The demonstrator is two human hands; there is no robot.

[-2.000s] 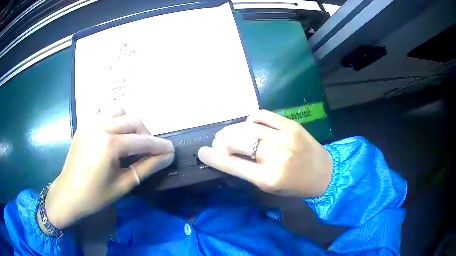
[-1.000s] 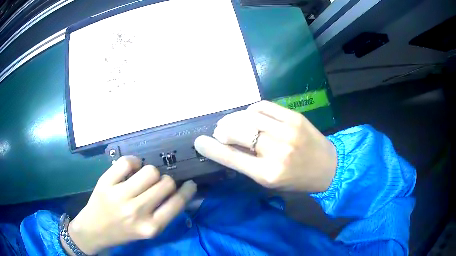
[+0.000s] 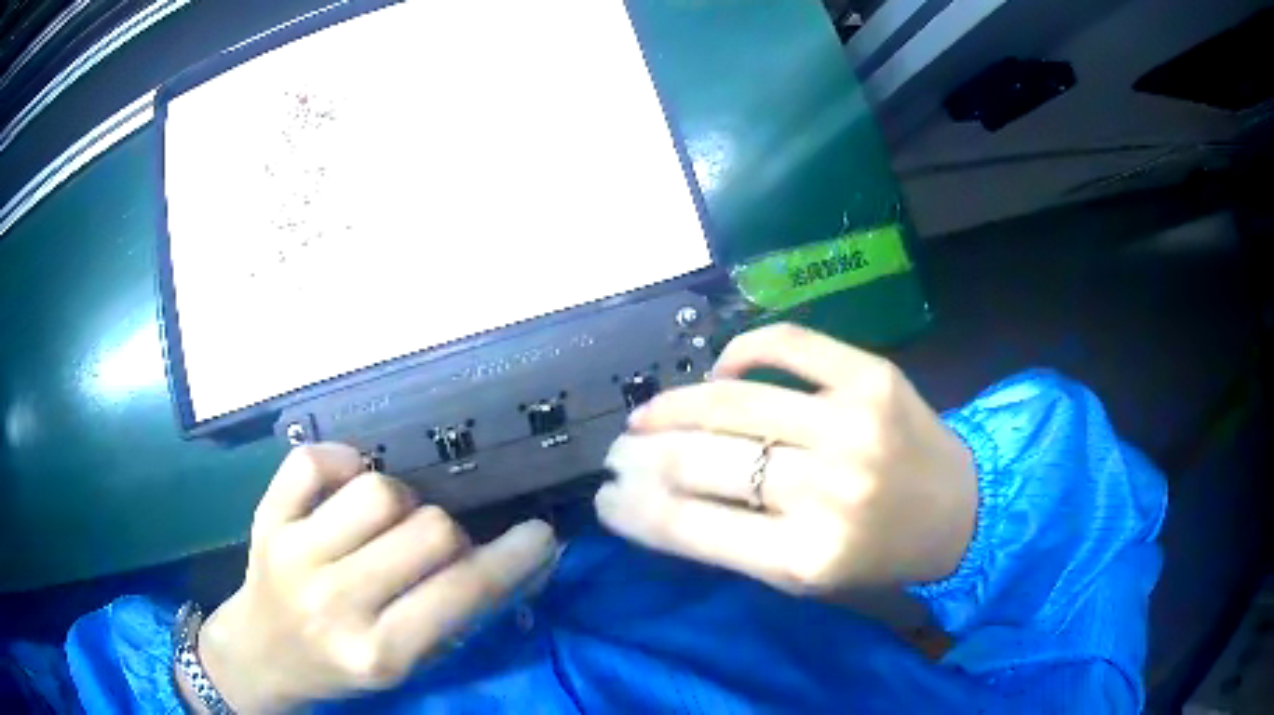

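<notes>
A long black fixture plate (image 3: 503, 366) lies along the near edge of the white-lined tray (image 3: 433, 182). Small square nests with bright metal edges show in it, and the end ones are partly behind my fingers. My left hand (image 3: 377, 573) is curled at the plate's left end, fingers over its near edge. My right hand (image 3: 796, 468) is at the plate's right end, fingertips at the near edge by the right nest. Both hands hold the plate by its ends. Tiny dark and reddish parts (image 3: 301, 182) are scattered on the white liner's left side.
The tray and plate rest on a glossy green bench (image 3: 84, 447). A bright green label (image 3: 827, 268) with dark print is right of the tray. Silvery rails (image 3: 84, 157) run at the upper left. A grey machine frame (image 3: 964, 56) stands at the upper right.
My left hand has moved from above the nests to the plate's left end. My right hand has shifted right and down, uncovering nests and the right-end screws. The view has shifted slightly.
</notes>
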